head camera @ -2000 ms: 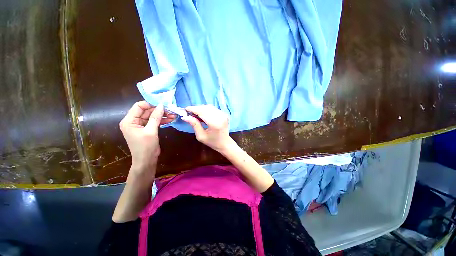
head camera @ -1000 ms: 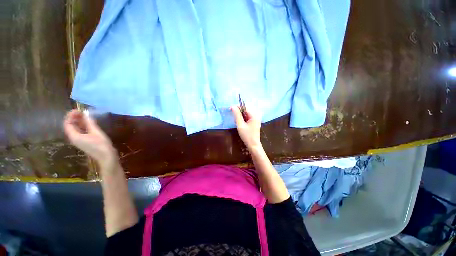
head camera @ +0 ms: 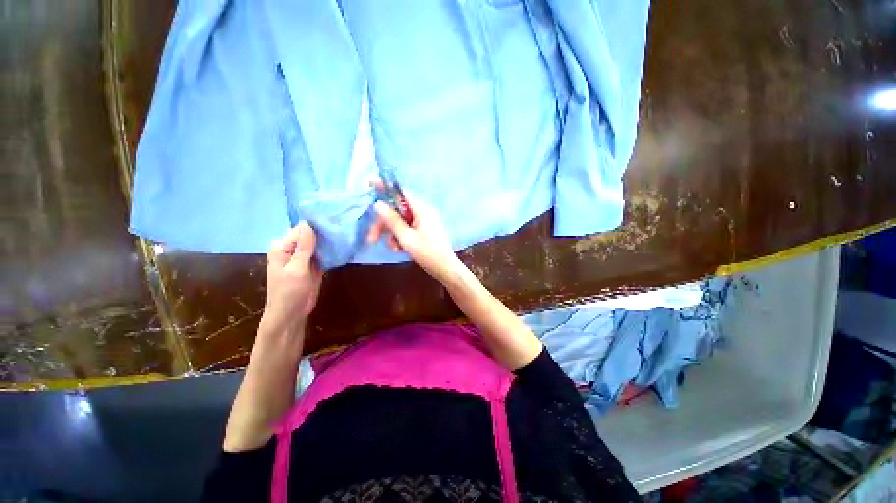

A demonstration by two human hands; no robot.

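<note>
The light blue shirt [head camera: 442, 128] lies spread on the table with its lower edge toward me; its far end is cut off by the top of the picture. My left hand [head camera: 295, 270] pinches a bunched, lifted end of blue cloth [head camera: 339, 231], likely a cuff, near the shirt's lower edge. My right hand [head camera: 417, 236] is just to the right of it and holds thread snips [head camera: 401, 203] with a red part showing and the blades pointing up and left. Its fingertips are at the cloth; whether they grip it is unclear.
The glossy dark brown table [head camera: 747, 147] has yellow edging and a seam at the left. Below its edge at the right, a pale plastic bin [head camera: 766, 393] holds crumpled blue garments [head camera: 639, 344] with a bit of red. A pink apron [head camera: 403, 368] is close to the table edge.
The shirt's left side, folded in at first, is now spread out to the left. My left hand went out left, then came back to grip cloth. My right hand has moved left from a second ago.
</note>
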